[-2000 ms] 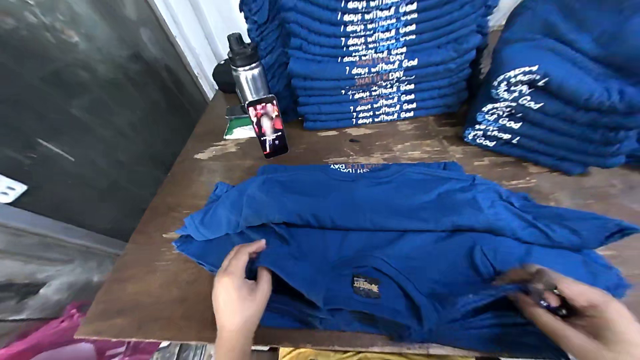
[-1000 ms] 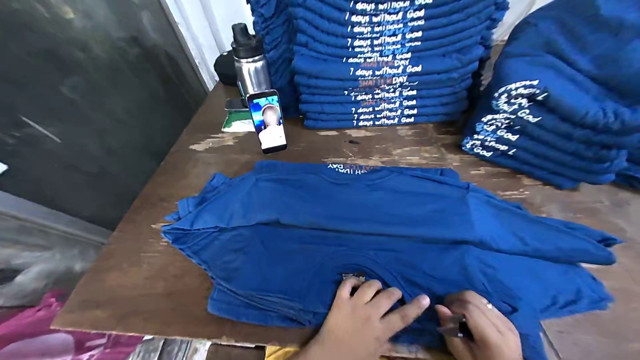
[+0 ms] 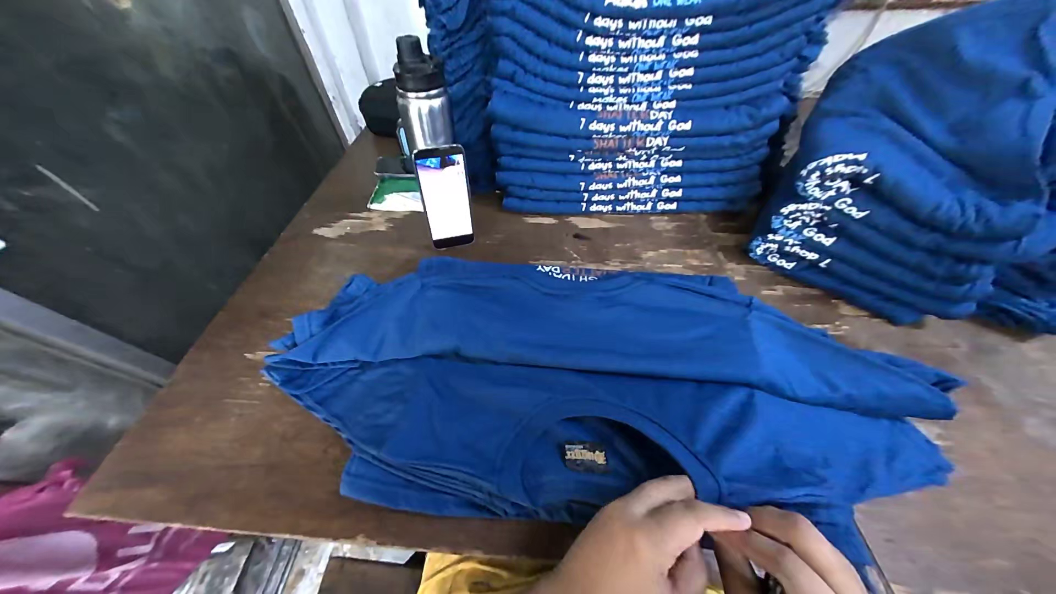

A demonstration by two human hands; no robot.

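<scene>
Blue T-shirts (image 3: 577,330) lie layered on the wooden table, the nearest with its round neckline toward me and a dark printed neck label (image 3: 585,456) inside. At the right side of that neckline my left hand (image 3: 652,536) pinches the collar edge, fingers bent. Beside it, my right hand (image 3: 796,549) has its fingertips together on the same shirt's edge, meeting the left fingers. A small dark object shows partly under the right hand; what it is cannot be told. The lower parts of both hands are cut off by the frame.
Tall stacks of folded blue printed shirts (image 3: 635,157) stand at the back, with another pile (image 3: 899,214) at the right. A smartphone (image 3: 445,198) leans near a steel bottle (image 3: 425,107). Yellow cloth (image 3: 470,573) and magenta cloth (image 3: 82,536) lie below the table's front edge (image 3: 272,532).
Two seconds ago my hands were wide apart on the shirt; now they meet at the right of the neckline. Since one second ago the left hand has moved off the neck label, which shows again.
</scene>
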